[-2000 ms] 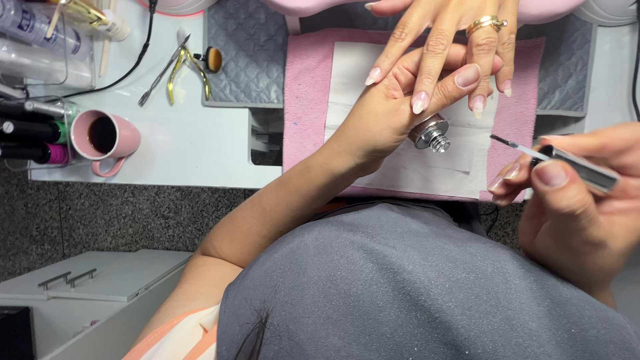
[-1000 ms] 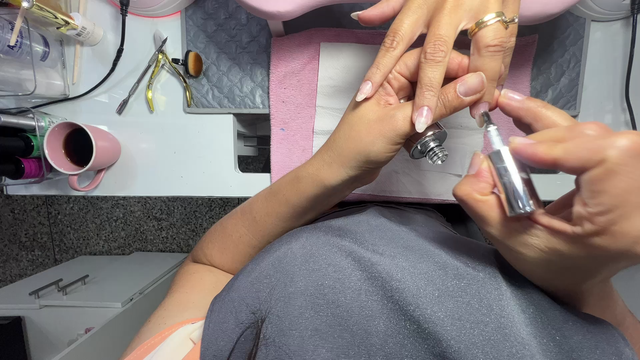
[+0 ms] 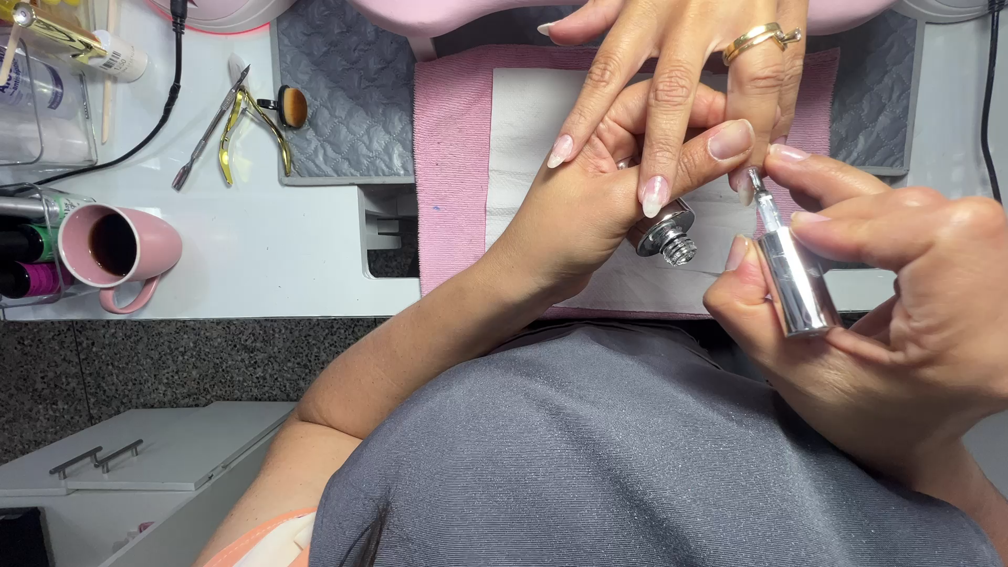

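Observation:
My left hand [image 3: 598, 181] supports the fingers of another person's hand [image 3: 677, 71] and also holds an uncapped nail polish bottle [image 3: 665, 234], its silver threaded neck tilted toward me. My right hand [image 3: 890, 268] grips the silver cap [image 3: 798, 283] of the polish brush between thumb and fingers. The brush tip [image 3: 756, 179] is at the nail of the other person's ringed finger or the one beside it; I cannot tell if it touches. The other hand wears a gold ring [image 3: 752, 43], and two of its nails look pale pink and white. Beneath lie a white paper towel [image 3: 528, 150] and a pink towel [image 3: 449, 173].
Gold cuticle nippers [image 3: 228, 146], a metal cuticle pusher [image 3: 209, 138] and a small round brush [image 3: 294, 107] lie at the left. A pink mug [image 3: 157, 244] of dark liquid stands near the table edge, beside polish bottles [image 3: 35, 242]. A black cable [image 3: 169, 102] crosses behind.
Two seconds ago my right hand held the brush away from the nails, to the right. It has moved left to the other person's fingertip. My left hand keeps its hold.

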